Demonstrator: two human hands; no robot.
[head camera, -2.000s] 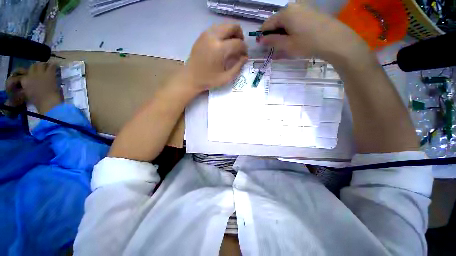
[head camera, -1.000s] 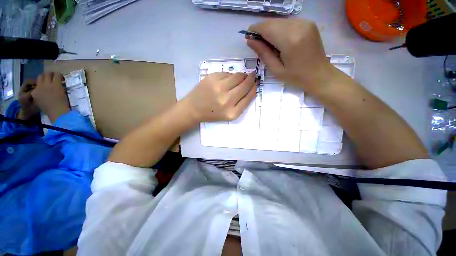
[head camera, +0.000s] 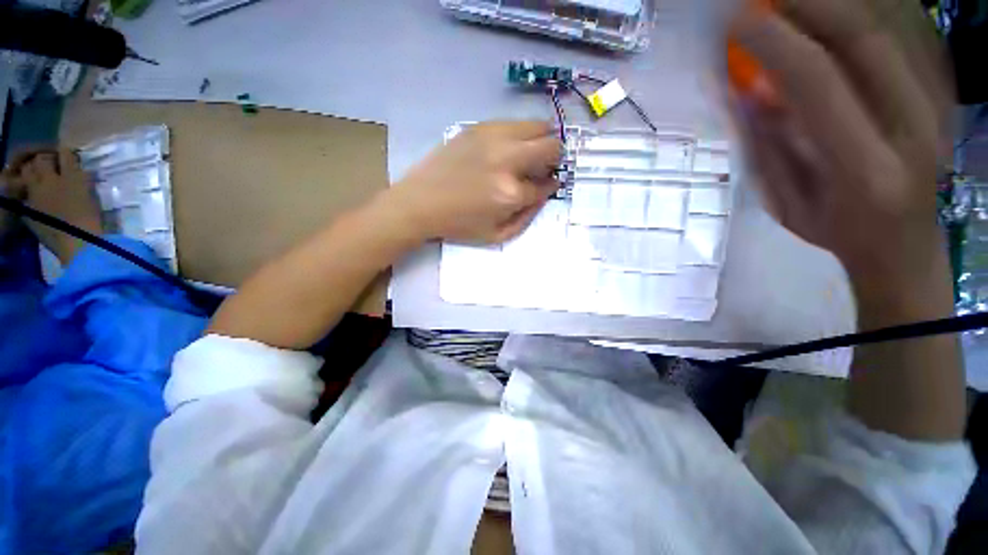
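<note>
The white plastic housing (head camera: 650, 233) lies ribbed side up in front of me. My left hand (head camera: 493, 182) is on its upper left part, fingertips pinching a tiny dark component (head camera: 561, 179) at the inner rib. Thin wires run from there to a green circuit board (head camera: 538, 74) lying beyond the housing. A yellow-tipped part (head camera: 608, 98) on wires lies beside the board. My right hand (head camera: 840, 119) is raised at the upper right, large and blurred; whether it holds anything cannot be told.
Another white housing (head camera: 553, 20) lies at the back. A brown board (head camera: 282, 206) is at left. A person in blue (head camera: 108, 358) handles a white housing (head camera: 132, 190) there, near a black screwdriver (head camera: 60, 38). Orange shows behind my right hand. A black cord (head camera: 867, 336) crosses my right forearm.
My right hand has let go of the circuit board, now lying beyond the housing, and moved right and up. My left hand stays at the housing's rib.
</note>
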